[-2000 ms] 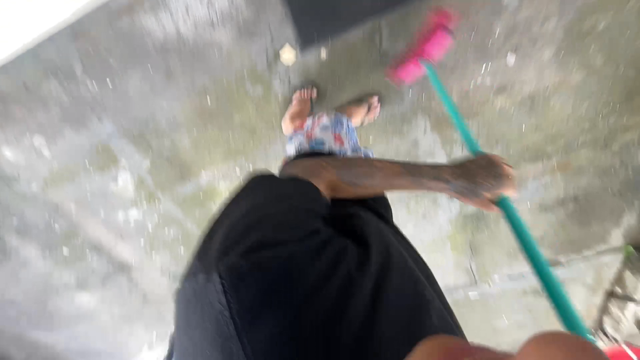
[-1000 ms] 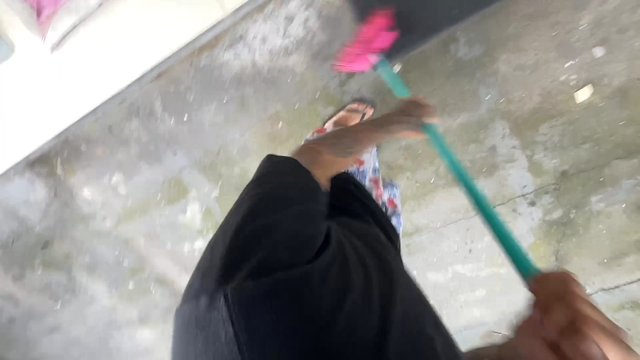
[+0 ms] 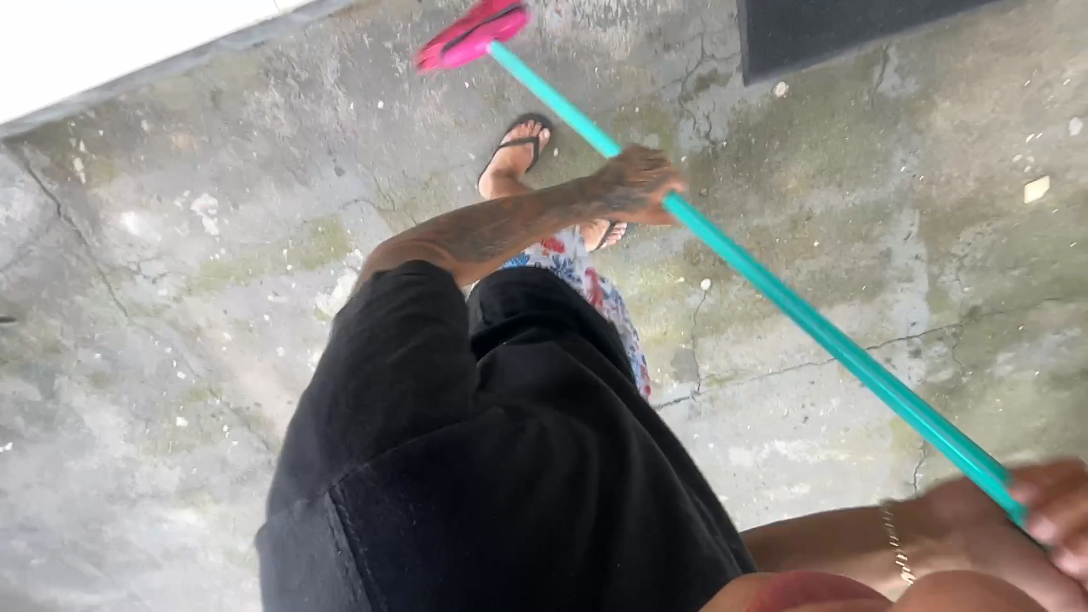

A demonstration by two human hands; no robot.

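My left hand (image 3: 639,184) is closed around the middle of a teal broom handle (image 3: 795,306), its tattooed forearm reaching across from the black sleeve. At the lower right edge my right hand (image 3: 1050,514), blurred and partly cut off, grips the handle's upper end; a thin chain bracelet circles that wrist. The handle slants up and left to a bright pink broom head (image 3: 476,36) with dark trim, near the top of the view. The broom head is over the concrete floor (image 3: 765,442), just beyond my sandalled foot (image 3: 518,149).
A dark flat panel or mat (image 3: 850,38) lies at the top right. A white raised surface (image 3: 127,51) with a grey edge borders the floor at the top left. Small pale bits, including a chip (image 3: 1036,189), are scattered over the cracked, stained concrete.
The broom head has moved left, from beside the dark panel to well left of it. Both hands remain on the handle. My feet have shifted, and the view has moved somewhat.
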